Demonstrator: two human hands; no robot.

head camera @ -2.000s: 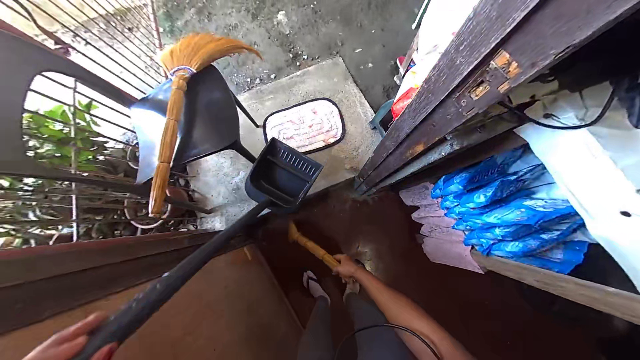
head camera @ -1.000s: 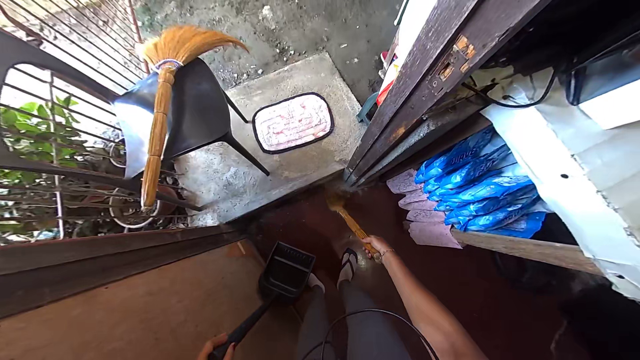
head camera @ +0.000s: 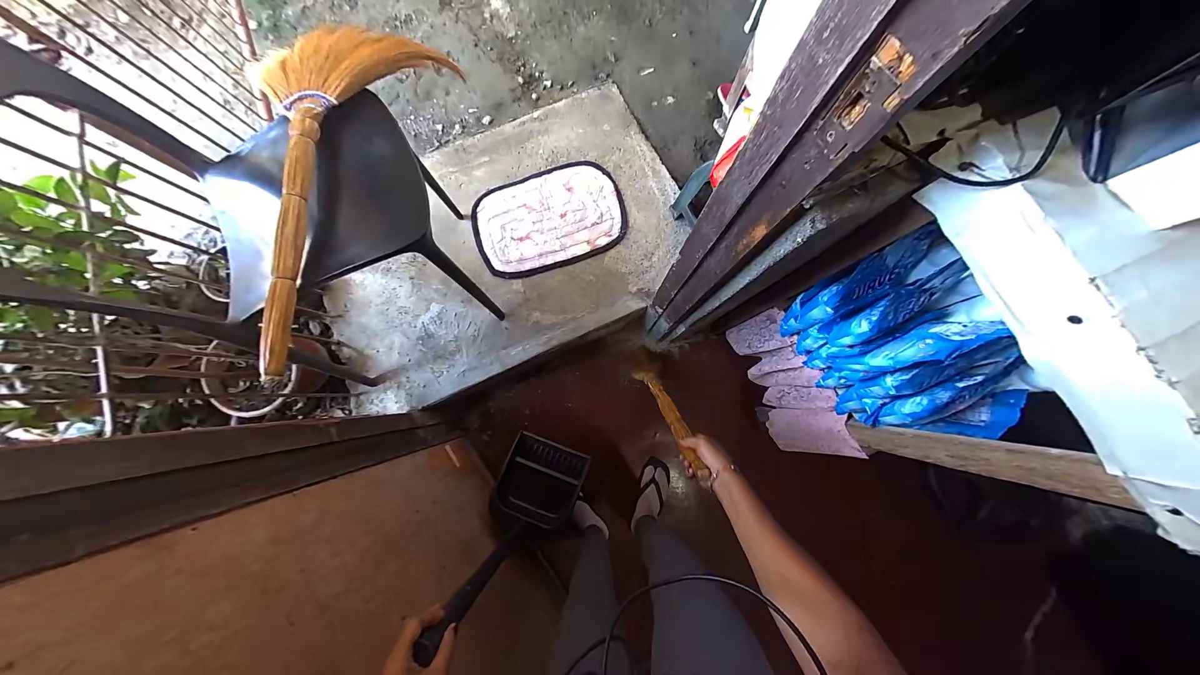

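Observation:
My right hand (head camera: 705,461) is closed round the handle of a short brush (head camera: 671,412), its bristle end pointing at the dark red floor near the foot of the door frame. Down at the lower left, my left hand (head camera: 422,645) grips the long black handle of a dustpan (head camera: 541,480). The pan's black scoop lies beside my feet, close to the brown door panel. Whether the scoop touches the floor, I cannot tell. A straw broom (head camera: 298,178) with a segmented handle rests across the seat of a black plastic chair (head camera: 370,187) outside the doorway.
An oval-cornered mat (head camera: 549,219) lies on the concrete step (head camera: 572,127). The wooden door frame (head camera: 797,141) rises at the right, with blue plastic packets (head camera: 919,337) and a pink scalloped cloth (head camera: 797,394) beyond it. On the left stand the brown door panel (head camera: 281,562) and a metal grille (head camera: 94,309).
The dustpan has come down from over the step to beside my feet, inside the doorway. The short brush has moved away from my feet towards the foot of the door frame.

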